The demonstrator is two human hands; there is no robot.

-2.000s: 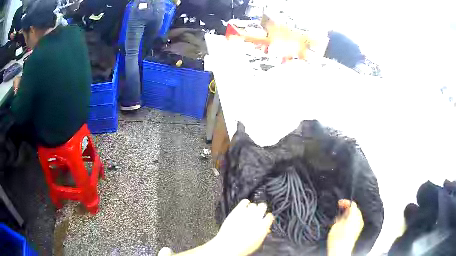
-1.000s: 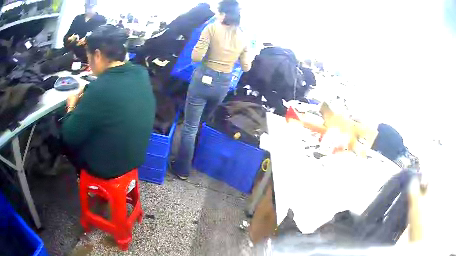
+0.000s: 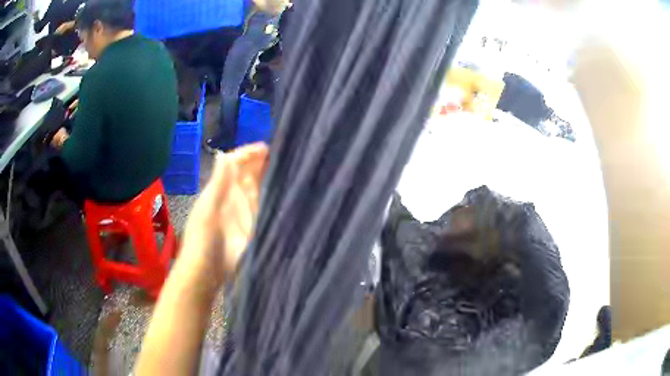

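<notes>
A thick bundle of long dark grey cords (image 3: 330, 183) hangs close in front of me. It runs from the top edge down to the bottom and is blurred. My left hand (image 3: 239, 202) is upright at the bundle's left side, fingers extended, its far edge hidden by the cords; no closed grip shows. My right forearm (image 3: 632, 183) is raised at the right, blurred and washed out. The right hand is lost in glare near the top edge, so its grip cannot be made out. An open, crumpled black plastic bag (image 3: 477, 279) lies on the white table (image 3: 433, 165), right of the cords.
A person in a dark green top (image 3: 125, 110) sits on a red plastic stool (image 3: 132, 228) at the left. Another person stands behind, near blue bins (image 3: 184, 154). A blue bin (image 3: 33, 338) is at bottom left. Orange-brown things and a dark cloth (image 3: 525, 99) lie farther back on the table.
Two seconds ago both hands were at the bag, with cords showing inside. Now a cord bundle hangs before me and the right arm is raised. The view swung left, then back to the bag.
</notes>
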